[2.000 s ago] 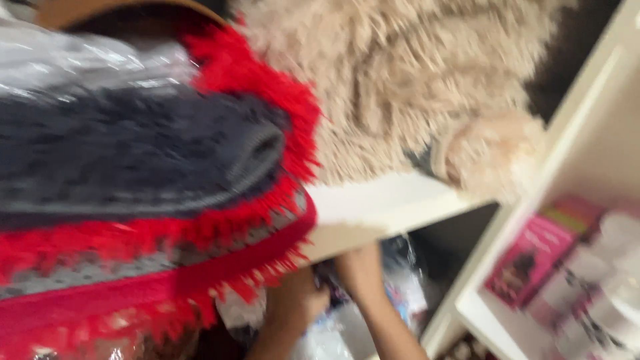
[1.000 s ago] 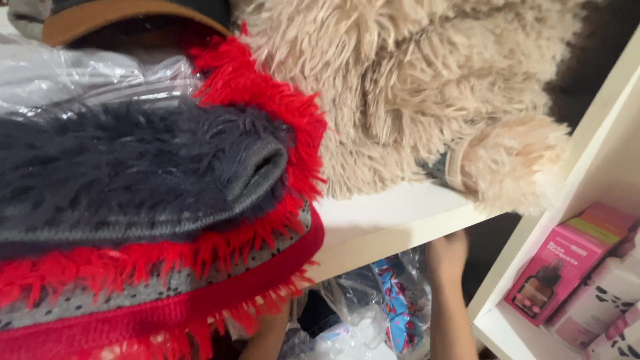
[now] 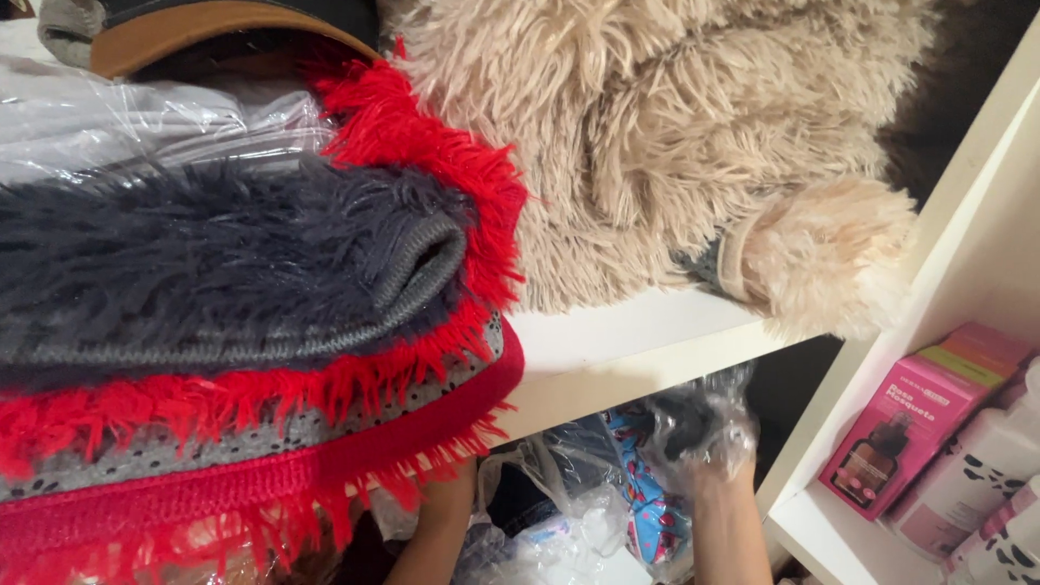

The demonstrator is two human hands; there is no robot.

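Below the white shelf board (image 3: 642, 382), my right hand (image 3: 723, 455) is largely covered by clear plastic with something dark in it; its fingers are hidden. My left hand (image 3: 451, 479) reaches up under the board and the red fringed rug or garment, and only the wrist part shows. Between my arms lie a blue patterned item in clear plastic (image 3: 650, 504), a dark folded fabric (image 3: 516, 500) in plastic, and crumpled clear plastic bags (image 3: 581, 536).
On the board rest a beige shaggy textile (image 3: 650, 146), a dark blue fluffy textile (image 3: 203, 260), red fringed fabric (image 3: 390, 479), plastic-wrapped white fabric (image 3: 162, 114) and a brown-brimmed cap (image 3: 219, 24). A pink box (image 3: 894, 431) and bottles (image 3: 959, 479) occupy the right compartment.
Clear plastic with a dark item now covers my right hand, which was bare beside the blue patterned item one second ago. Two seconds ago both hands were closer together.
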